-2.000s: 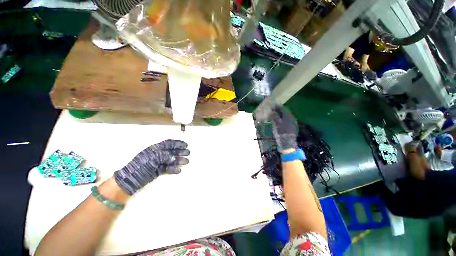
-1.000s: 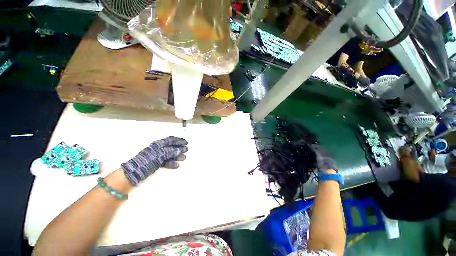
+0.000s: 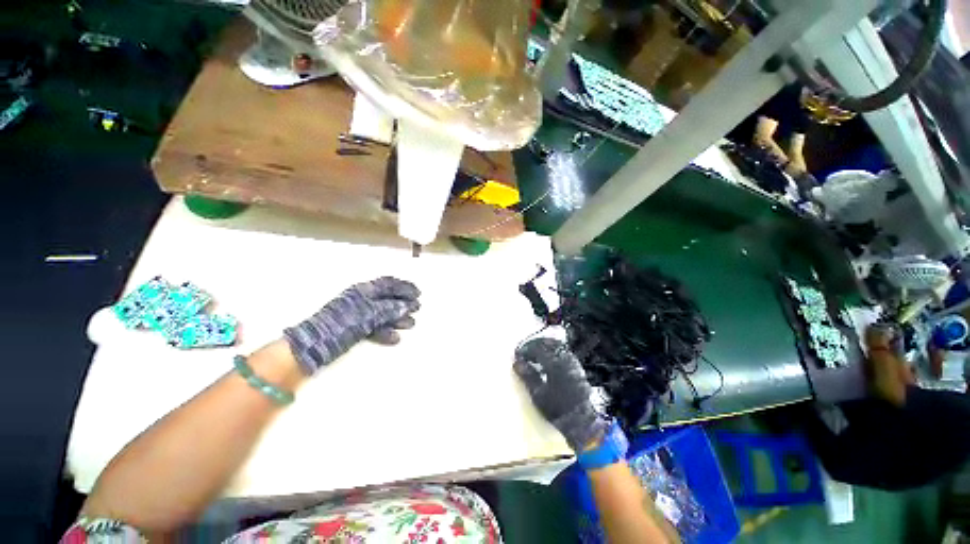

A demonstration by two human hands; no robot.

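My left hand [image 3: 356, 321], in a grey-black knitted glove, is over the white board below the nozzle. Its fingers are loosely curled and no object shows in it. My right hand [image 3: 557, 391], also gloved, is at the board's right edge, beside the tangled black cable pile [image 3: 638, 335]. A few dark cable ends [image 3: 538, 298] lie just beyond its fingertips; whether it grips a cable cannot be told. Several teal circuit boards [image 3: 176, 312] lie loosely grouped at the board's left. The white tapered nozzle [image 3: 429, 186] points down beyond my left hand.
A brown wooden platform [image 3: 266, 143] borders the far side of the white board [image 3: 308, 425]. A slanted grey post [image 3: 681, 128] rises at right. A blue bin [image 3: 691, 478] stands below the bench edge. Another person's arm [image 3: 888, 367] is at far right.
My right hand has come back from the far side of the cable pile to the white board's right edge. Cable ends now lie on the board there. My left hand keeps much the same pose.
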